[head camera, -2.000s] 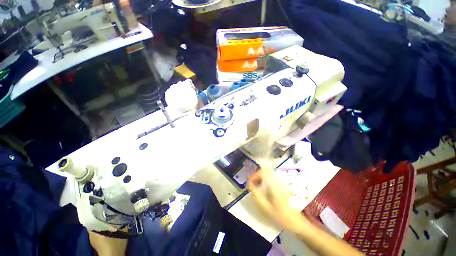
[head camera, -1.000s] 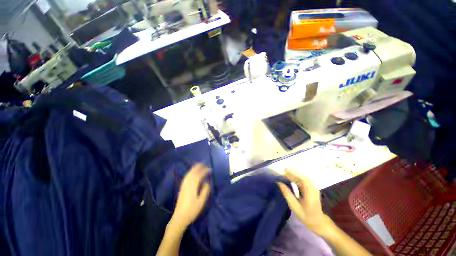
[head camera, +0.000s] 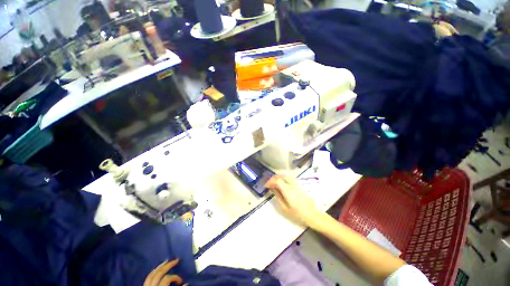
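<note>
The smartphone (head camera: 250, 174) lies on the bed under the arm of the cream-white JUKI sewing machine (head camera: 212, 139), its screen partly lit. My right hand (head camera: 286, 194) reaches over the table, fingertips at the phone's right end; whether it grips anything cannot be told. My left hand (head camera: 163, 275) is at the bottom edge, partly cut off, fingers bent over the navy garment (head camera: 134, 254). The garment lies heaped at the left and below the needle area. The needle area (head camera: 178, 212) is blurred and partly hidden by the machine head.
A red plastic basket (head camera: 386, 209) with a white slip stands right of the table. Dark cloth (head camera: 414, 95) hangs at the upper right. Orange-and-white boxes (head camera: 257, 72) stand behind the machine. Mauve cloth (head camera: 293, 269) lies at the near edge. A pink tool (head camera: 309, 180) lies right of the phone.
My right hand has left the garment and moved to the phone, whose screen now shows light. My left hand is lower in view. The view has shifted; the machine appears further left.
</note>
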